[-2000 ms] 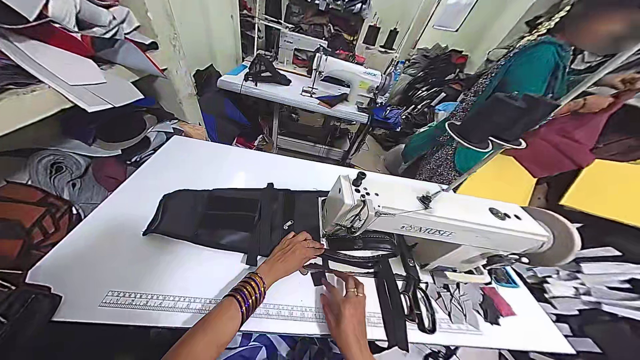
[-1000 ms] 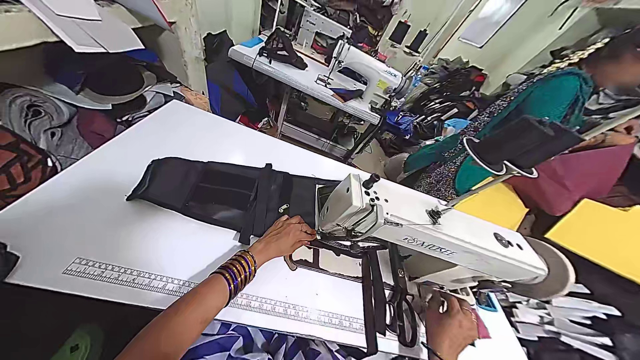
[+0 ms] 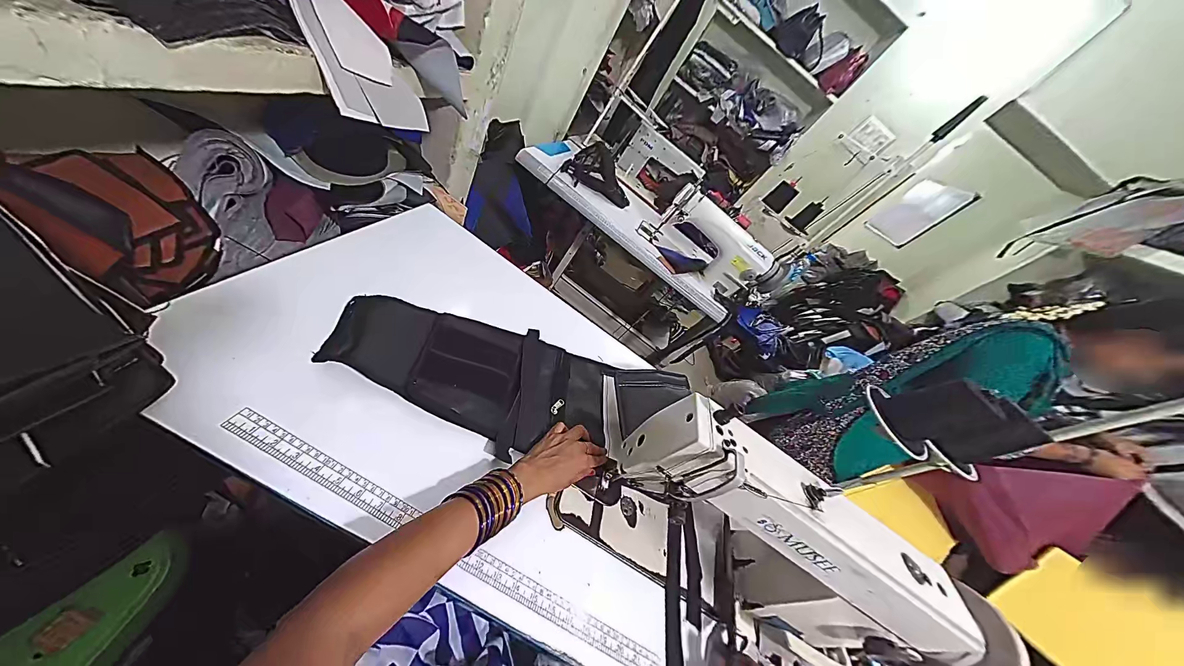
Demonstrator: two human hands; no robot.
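Note:
My left hand (image 3: 559, 461), with several bangles at the wrist, rests on the near edge of a black fabric bag panel (image 3: 467, 375), close to the needle end of a white sewing machine (image 3: 786, 518). The panel lies flat across the white table, with a zipper pull on it and its right end beside the machine head. Whether my left fingers pinch the fabric cannot be told. Black straps (image 3: 683, 573) hang down beside the machine. My right hand is out of view.
A printed ruler scale (image 3: 370, 495) runs along the near edge of the white table (image 3: 250, 333). A second sewing machine (image 3: 721, 250) stands beyond. At the right, a co-worker in green holds maroon material (image 3: 1036, 509) near yellow boards (image 3: 1101, 601). Fabric rolls (image 3: 222, 199) lie at left.
My right hand was at the straps, then right of them near the machine's base, and is now out of view. My left hand stays at the panel's near edge. The view has tilted strongly.

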